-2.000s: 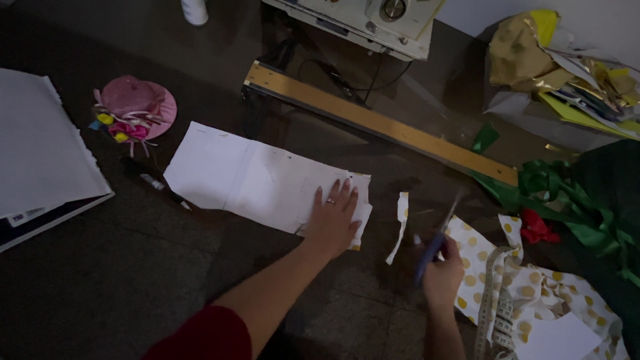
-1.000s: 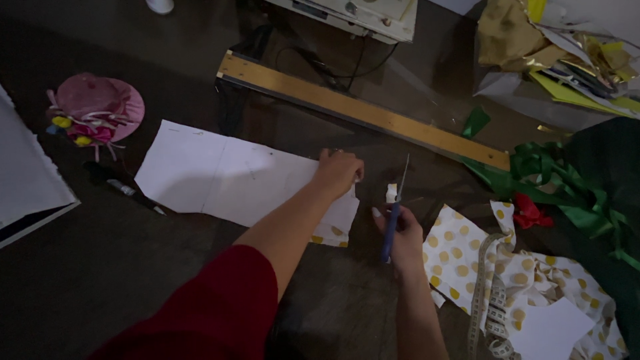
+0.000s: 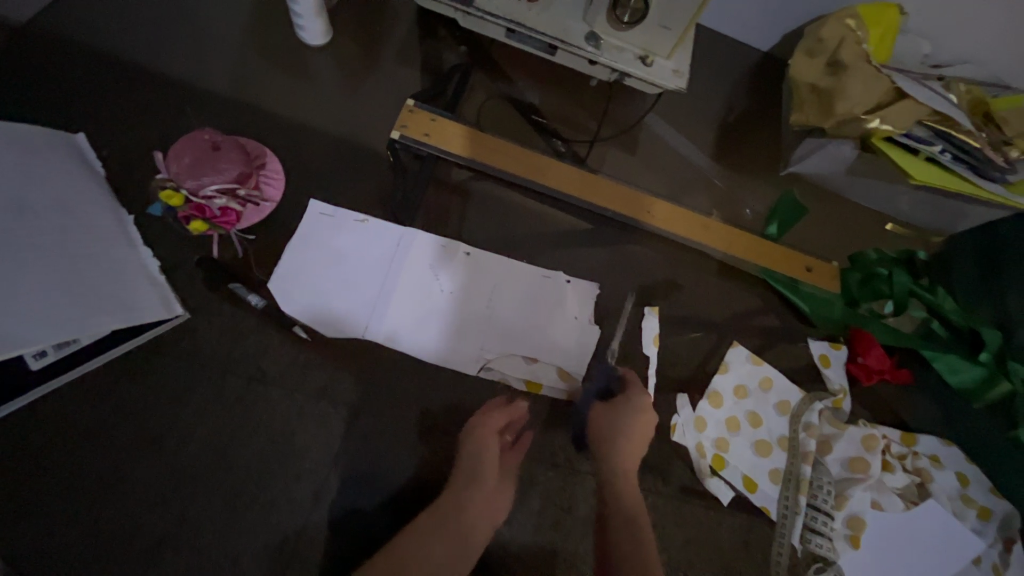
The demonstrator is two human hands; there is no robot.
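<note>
My right hand (image 3: 622,420) grips dark-handled scissors (image 3: 602,388), their blades pointing up and away beside the right end of a white paper pattern (image 3: 432,280). Polka-dot fabric (image 3: 524,370) shows at the paper's lower right edge, where a curved line or cut runs. Just below that edge is my left hand (image 3: 494,448), its fingers apart and nothing seen in them. A narrow dotted fabric strip (image 3: 651,344) lies right of the scissors. Farther right are a larger dotted fabric piece (image 3: 748,416) and a measuring tape (image 3: 792,472).
A wooden bar (image 3: 616,192) crosses behind the paper, below a sewing machine (image 3: 576,32). On the left lie a pink decorated hat (image 3: 216,172), a marker (image 3: 248,296) and a white box or folder (image 3: 72,240). Green ribbon (image 3: 920,320) and a red fabric piece (image 3: 876,358) lie at right.
My left hand has come off the paper pattern and now sits below its lower edge. The scissors remain in my right hand, now close by the paper's right end.
</note>
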